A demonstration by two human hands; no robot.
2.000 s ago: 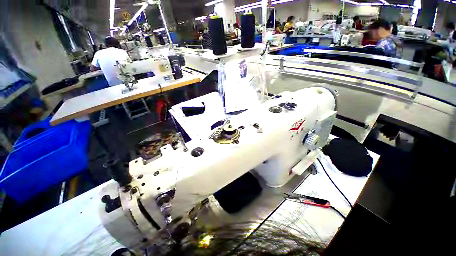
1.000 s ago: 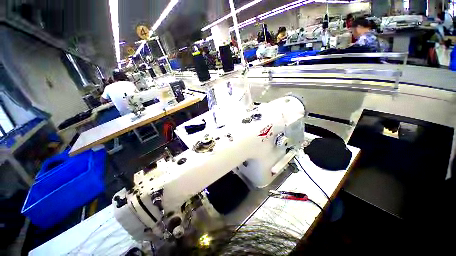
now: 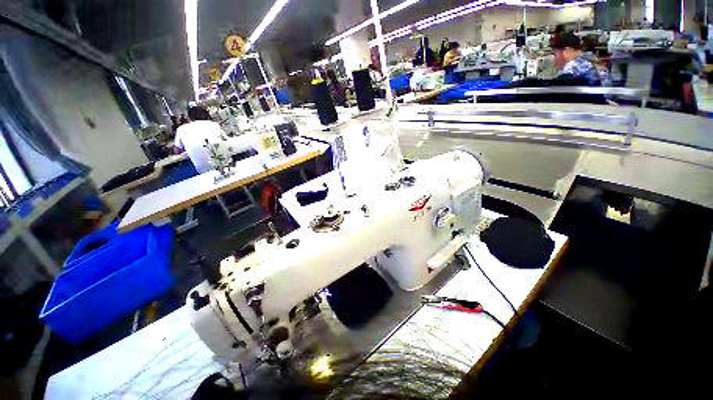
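No hand shows; the lower edge of the picture is dark and blurred, with fine dark strands across it. The white sewing machine (image 3: pixel 352 248) stands in front of me, its head at the lower left. A bright lamp spot (image 3: pixel 321 366) glows beside the needle area, where the presser foot is too dark to make out. A black piece (image 3: pixel 358 295) lies under the machine arm. Another dark piece (image 3: pixel 215 387) shows in part at the bottom edge. Snips with red-and-dark handles (image 3: pixel 453 303) lie on the white tabletop (image 3: pixel 438 336) right of the machine.
A black round bundle (image 3: pixel 517 242) lies at the table's right end, near a dark cable. Blue bins (image 3: pixel 109 281) stand at the left. Black thread cones (image 3: pixel 363 90) stand behind the machine. A person in white (image 3: pixel 200 141) sits at another machine; another person (image 3: pixel 576 61) is at the back right.
The view tilted and shifted over the last two seconds, so the machine sits slightly lower and more ceiling shows. The snips, black pieces and round bundle appear unmoved on the table.
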